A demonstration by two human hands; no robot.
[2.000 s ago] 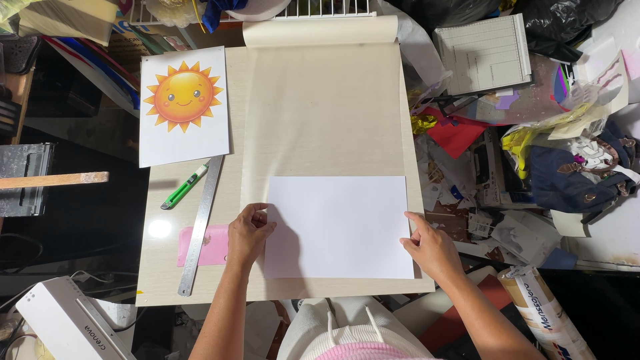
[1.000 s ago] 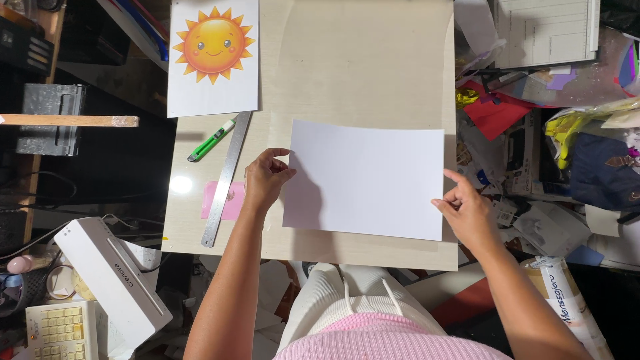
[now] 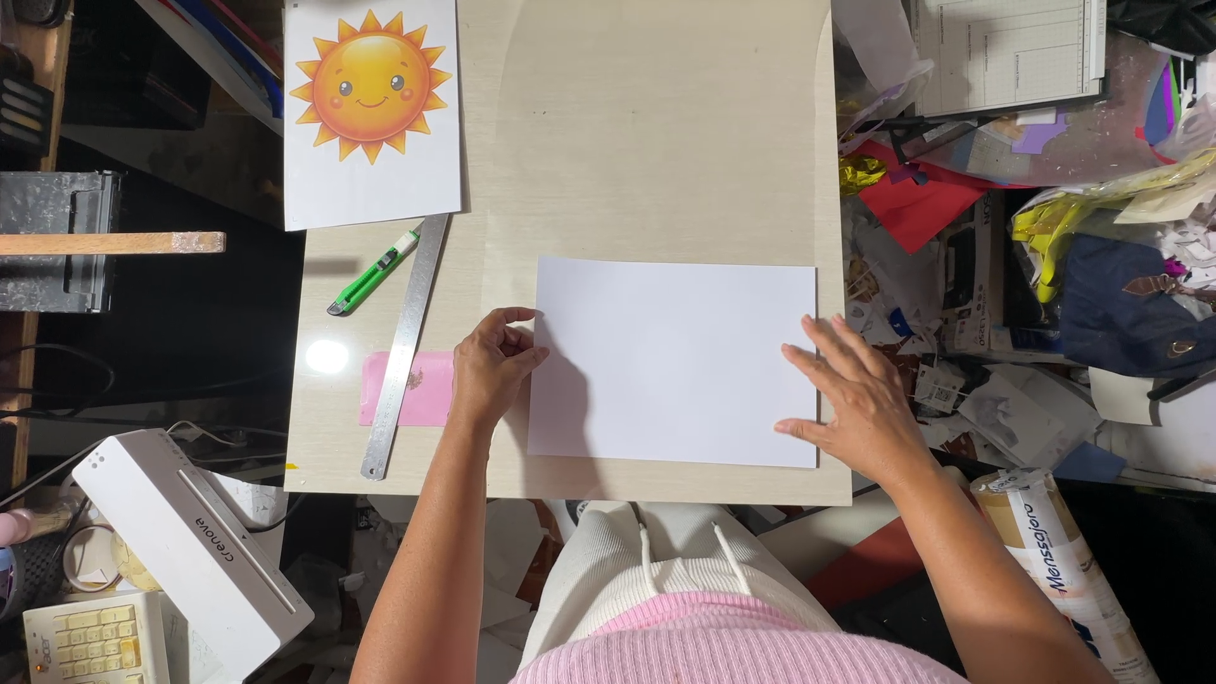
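A blank white sheet of paper (image 3: 674, 366) lies flat on the light board tabletop (image 3: 655, 123), near its front edge. At the sheet's left edge, my left hand (image 3: 496, 366) has its thumb and forefinger close together at the paper. My right hand (image 3: 850, 399) is spread over the right edge, fingers apart. To the left lie a steel ruler (image 3: 407, 347), tilted, and a green utility knife (image 3: 373, 274). Part of a pink flat item (image 3: 432, 389) shows under the ruler. A printed sheet with a smiling sun (image 3: 372, 195) lies at the upper left.
A white Crenova machine (image 3: 195, 541) and a beige keypad (image 3: 95, 641) are at the lower left. A wooden stick (image 3: 114, 243) juts in at the left. Right of the tabletop are red paper (image 3: 917, 204), a paper trimmer (image 3: 1007, 57), scraps and a wrapped roll (image 3: 1054, 560).
The white sheet, raised between both hands a second ago, now lies flat. My right hand has opened, with its fingers spread over the sheet's edge.
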